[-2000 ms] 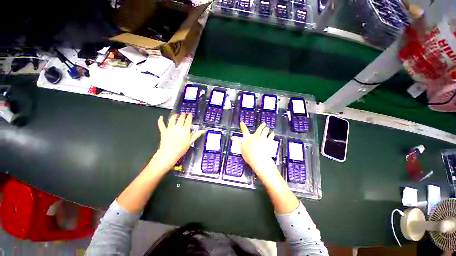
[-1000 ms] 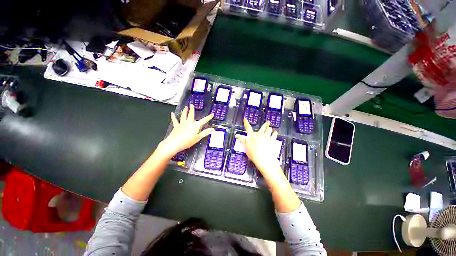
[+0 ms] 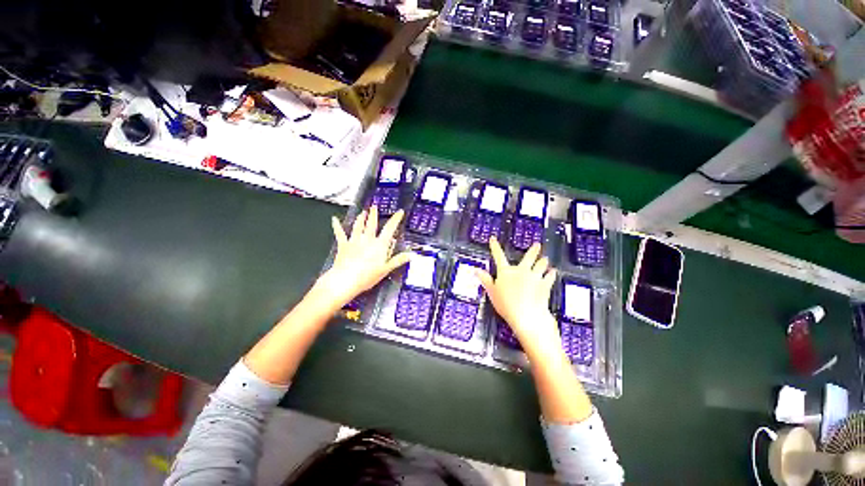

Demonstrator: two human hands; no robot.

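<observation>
A clear blister tray [image 3: 612, 365] lies in front of me with two rows of purple keypad phones, most with lit white screens. My left hand [image 3: 363, 258] is bare, with fingers spread, over the left end of the tray, covering most of the lower-left pocket. My right hand [image 3: 520, 289] is bare, with fingers spread, over a lower-row phone [image 3: 509, 332] right of the middle and hides its screen. The upper-row phones, such as the rightmost keypad phone [image 3: 588, 233], show uncovered. Neither hand grips a phone.
A smartphone [image 3: 656, 282] lies right of the tray. Papers [image 3: 275, 142] and an open cardboard box [image 3: 365, 90] are at the upper left. Another filled tray [image 3: 550, 43] is beyond the green strip. A metal post [image 3: 707, 176], small fan [image 3: 797, 457] and red bottle [image 3: 801, 342] are at the right.
The view has shifted, so the tray sits further right and lower. My right hand has moved slightly right along the lower row, uncovering the middle phone's screen. My left hand stays over the tray's left end.
</observation>
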